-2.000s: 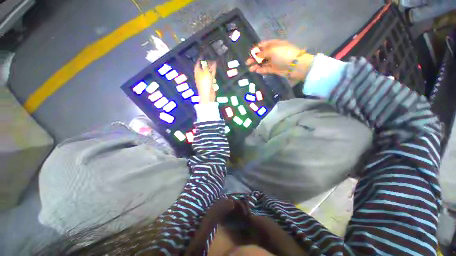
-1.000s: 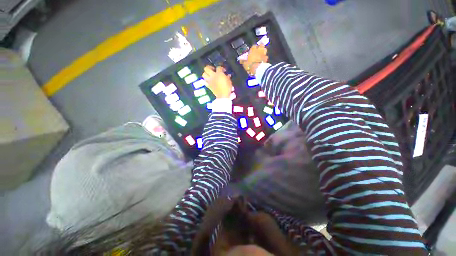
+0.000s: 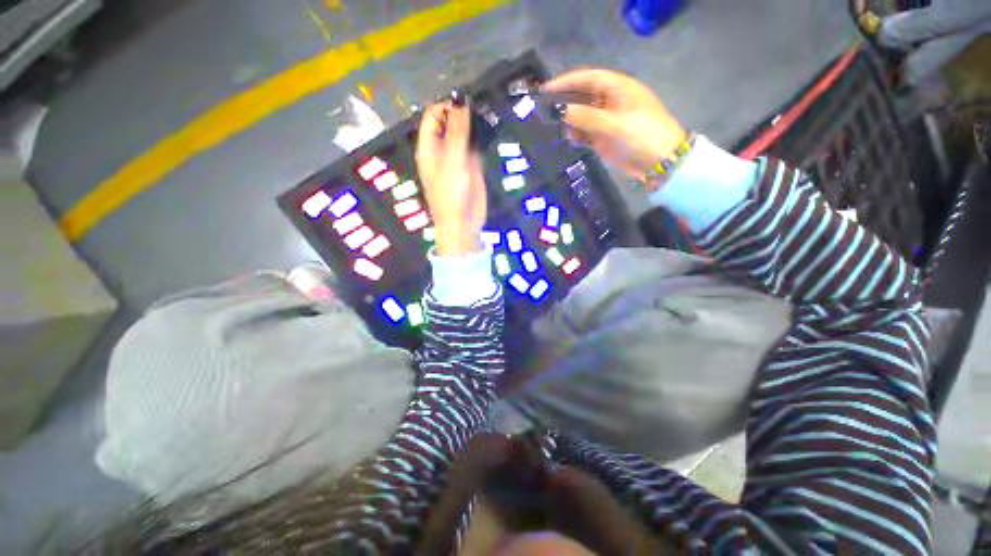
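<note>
A black device tray (image 3: 359, 291) lies tilted before my knees, with rows of small lit screens showing white, red, blue and green. A lit device (image 3: 525, 106) sits near its far right corner. My left hand (image 3: 452, 179) is over the tray's far middle part, fingertips closed on a small dark device (image 3: 458, 99). My right hand (image 3: 625, 117) is at the tray's upper right edge, thumb and fingers pinching a small dark device (image 3: 560, 111). My left hand and sleeve hide part of the tray.
A yellow floor line (image 3: 234, 128) runs beyond the tray. A black grid stack (image 3: 858, 136) with a red edge stands at right. A pale block (image 3: 49, 239) is at left, a blue object (image 3: 649, 13) at the top. Part of a person's clothing (image 3: 940, 27) shows at upper right.
My right hand has moved from over the tray's far right pockets to its right edge. My left hand has moved up towards the far edge. Many screens have changed colour.
</note>
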